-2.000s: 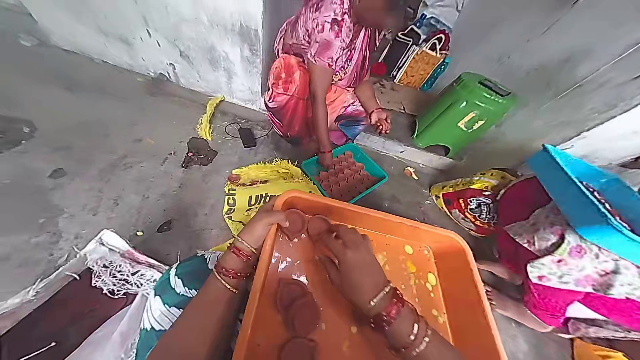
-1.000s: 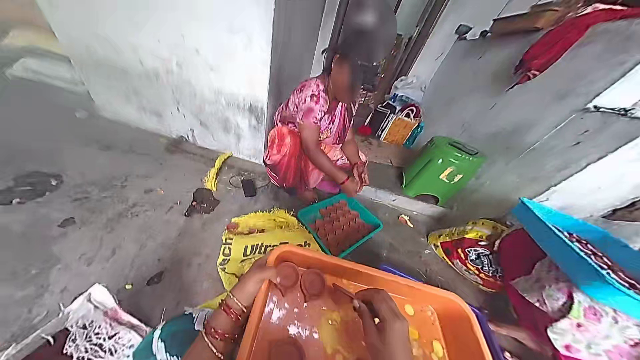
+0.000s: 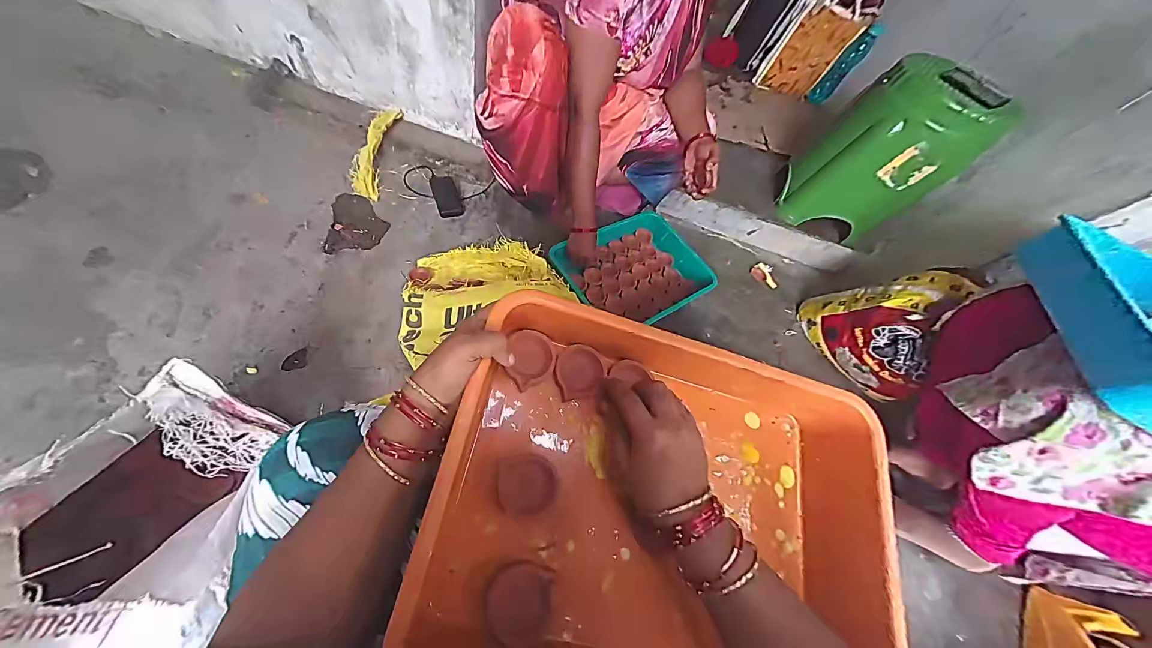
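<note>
My left hand [image 3: 468, 360] grips the rim of a large orange plastic tray [image 3: 846, 504] at its far left corner. Beside its thumb lies a small reddish-brown clay lamp [image 3: 529, 358]; a second clay lamp [image 3: 580, 370] sits right of that. Touching a third clay lamp [image 3: 629, 372] in the same row, my right hand [image 3: 652, 441] has its fingers bent over the tray; whether they grip it I cannot tell. Two more round clay pieces, one farther [image 3: 526, 484] and one nearer [image 3: 519, 601], lie down the tray's left side. Yellow wet spots dot the tray.
Beyond the tray, a seated person reaches into a teal tray [image 3: 691, 261] of several clay lamps. A yellow woven sack [image 3: 441, 315] lies beside it. A green plastic stool or bin [image 3: 900, 148] leans near the wall. Another person with a blue tray [image 3: 1089, 297] is at right; an open sack [image 3: 135, 504] stands at left.
A third clay lamp now shows in the far row, under my right hand's fingers. The seated person's hands have come apart, and one now reaches into the teal tray. The view has tilted down.
</note>
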